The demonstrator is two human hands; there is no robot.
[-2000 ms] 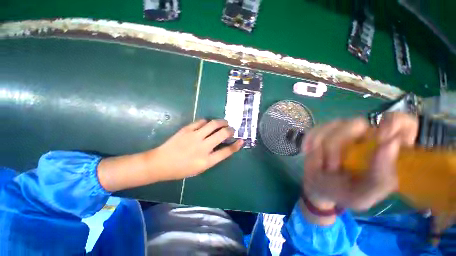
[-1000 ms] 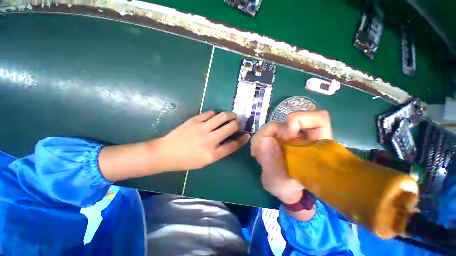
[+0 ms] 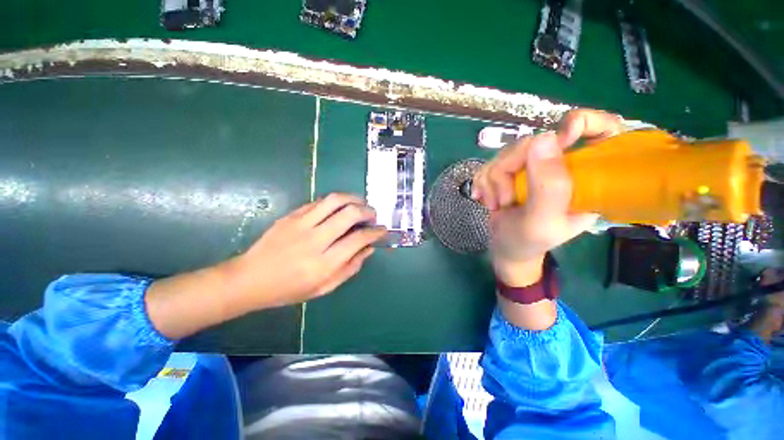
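Note:
An opened phone assembly [image 3: 395, 180] lies on the dark green bench, black board end away from me, silver-white area nearer. My left hand [image 3: 314, 249] rests beside its lower left corner, fingertips on its lower edge. My right hand [image 3: 537, 189] is shut on an electric screwdriver [image 3: 645, 179] with a fat orange-yellow handle, held above the bench. Its dark tip end points left over a round grey mesh-like dish [image 3: 457, 210] right of the phone. My right hand hides part of the dish. Screws are too small to make out.
A pink-and-white device [image 3: 503, 136] lies above the dish, partly hidden. Phone units [image 3: 557, 39] lie on the green conveyor [image 3: 447, 43] beyond the worn whitish edge [image 3: 258, 64]. A black cylinder with a green ring [image 3: 649, 260] and a dark slotted tray [image 3: 718, 258] are at right, near another person's hand.
The screwdriver in my right hand has swung from beside the phone's lower end to over the dish, its handle now nearly level in view. My left hand stays at the phone.

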